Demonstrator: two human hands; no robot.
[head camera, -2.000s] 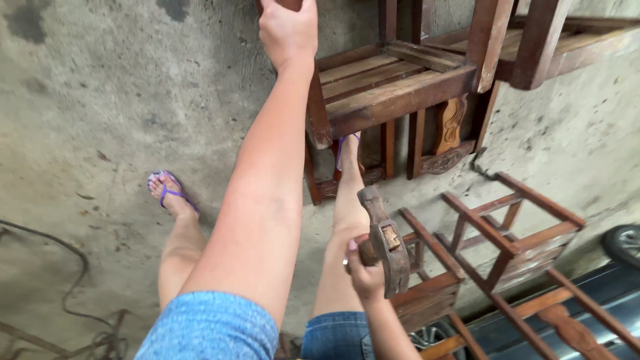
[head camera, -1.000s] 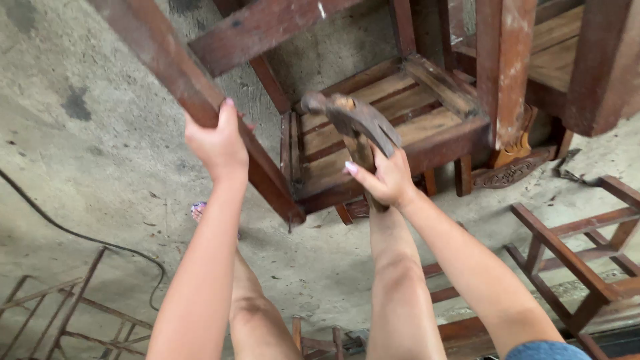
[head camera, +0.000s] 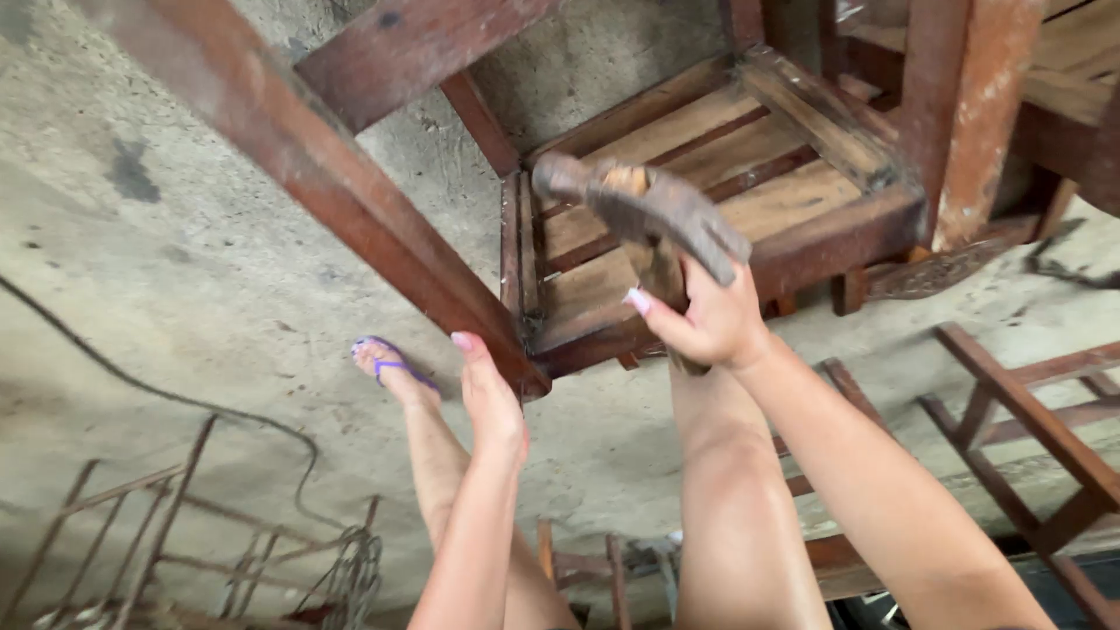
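A claw hammer (head camera: 647, 210) with a worn metal head and wooden handle is gripped in my right hand (head camera: 713, 315), its head over the underside of a wooden chair seat (head camera: 647, 262). The dark reddish-brown chair is upturned, its slats and inner corner blocks showing. My left hand (head camera: 494, 398) is at the lower near corner of the chair, by the base of a long wooden leg (head camera: 350, 201); its fingers are partly hidden behind the wood, so the hold is unclear. A crosspiece (head camera: 420, 52) joins that leg higher up.
More wooden chairs (head camera: 1032, 420) lie at the right, and another chair part (head camera: 1076, 79) is at the upper right. A dark cable (head camera: 157, 389) crosses the concrete floor at the left. Metal frames (head camera: 166, 516) and a coiled wire (head camera: 354, 569) stand at the lower left.
My left hand has moved down from the long leg, which it held higher up, to the corner. The hammer, earlier low beside my leg, is now over the seat. The view has shifted closer to the chair.
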